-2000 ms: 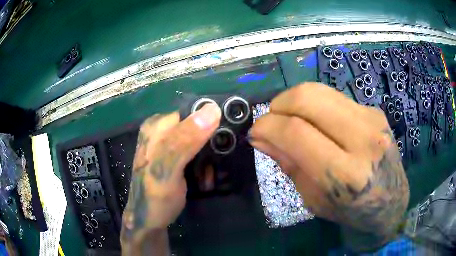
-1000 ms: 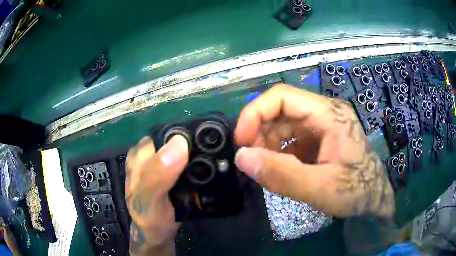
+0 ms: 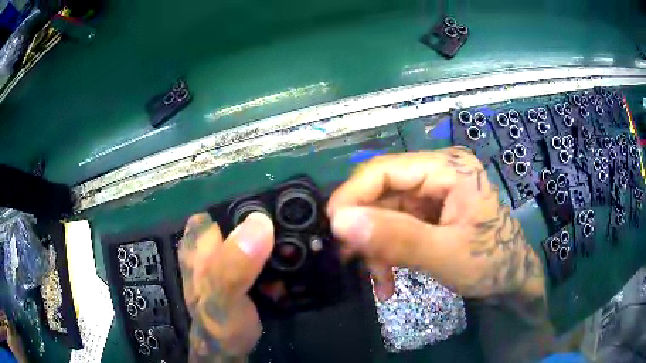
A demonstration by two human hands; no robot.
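Note:
My left hand (image 3: 227,276) holds a black camera module (image 3: 308,273) with three round lens rings, its thumb on the upper left ring. A small whitish piece (image 3: 316,244) sits right of the lower ring. My right hand (image 3: 432,220) is at the module's right edge, thumb and forefinger close together; whether they pinch anything is hidden. A glittering heap of small clear pieces (image 3: 421,312) lies in the tray below my right hand.
Finished-looking plates (image 3: 145,305) lie in the tray's left compartment. Many black plates (image 3: 517,152) cover the bench at right. Beyond a pale rail (image 3: 248,138), plates (image 3: 170,103) lie on the green conveyor (image 3: 283,49). White paper (image 3: 88,291) and plastic bags (image 3: 25,259) are at left.
The whitish piece now shows beside the lower ring, where none showed two seconds ago. My right hand has changed from bunched to curled fingers. Conveyor plates have shifted right in view.

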